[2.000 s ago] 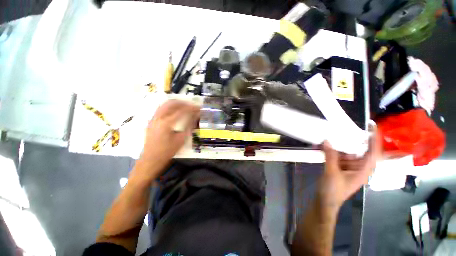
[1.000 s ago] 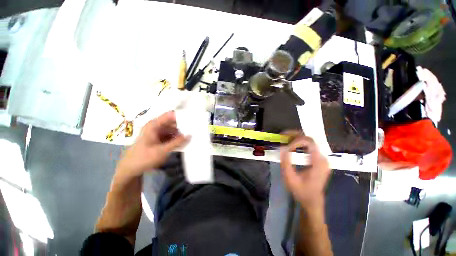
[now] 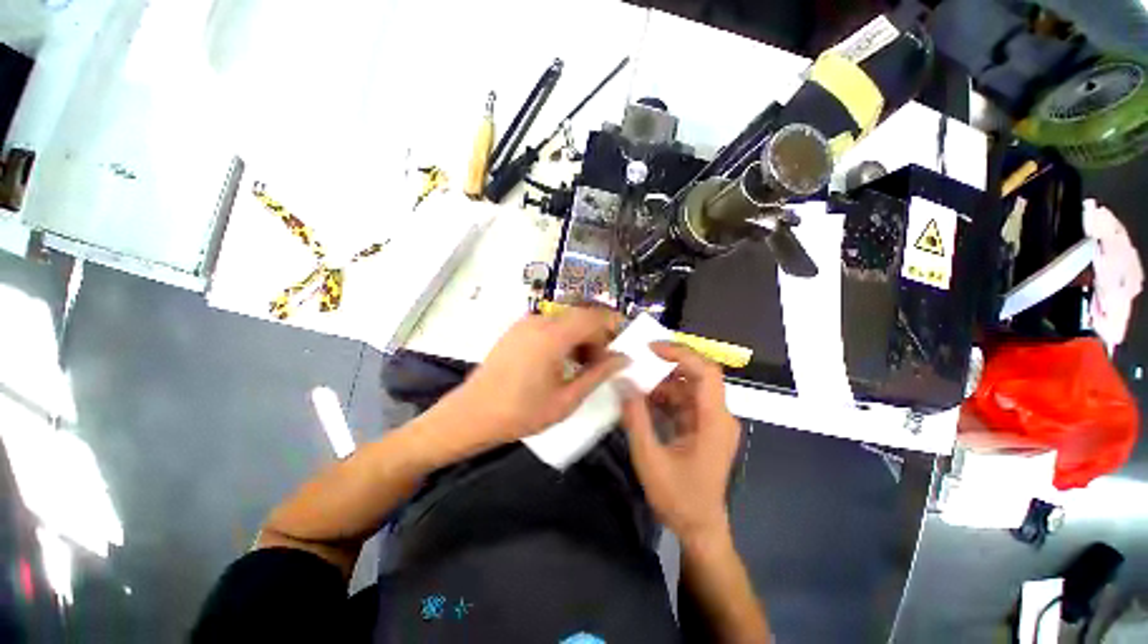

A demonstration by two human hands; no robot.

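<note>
A white strip (image 3: 577, 430) slants across the front edge of the machine bed, its upper end near the metal feed area. My left hand (image 3: 541, 371) grips it from the left, thumb on top. My right hand (image 3: 686, 434) has its fingertips on the strip's upper right end. The machine (image 3: 598, 239) stands just beyond my hands, with its thick round-capped metal arm (image 3: 796, 159). The yellow edge strip (image 3: 713, 349) is partly hidden by my hands. Another white strip (image 3: 813, 302) lies across the black bed at right.
A yellow-handled tool (image 3: 482, 151), a black pen-like tool (image 3: 529, 111) and a thin screwdriver (image 3: 514, 174) lie left of the machine. Yellow-and-black tape (image 3: 321, 283) is on the left tabletop. A black cover with a warning label (image 3: 929, 242) and a red bag (image 3: 1057, 403) are at right.
My right hand has moved left to meet my left hand. The white strip has moved right and now slants between both hands. The view has shifted slightly.
</note>
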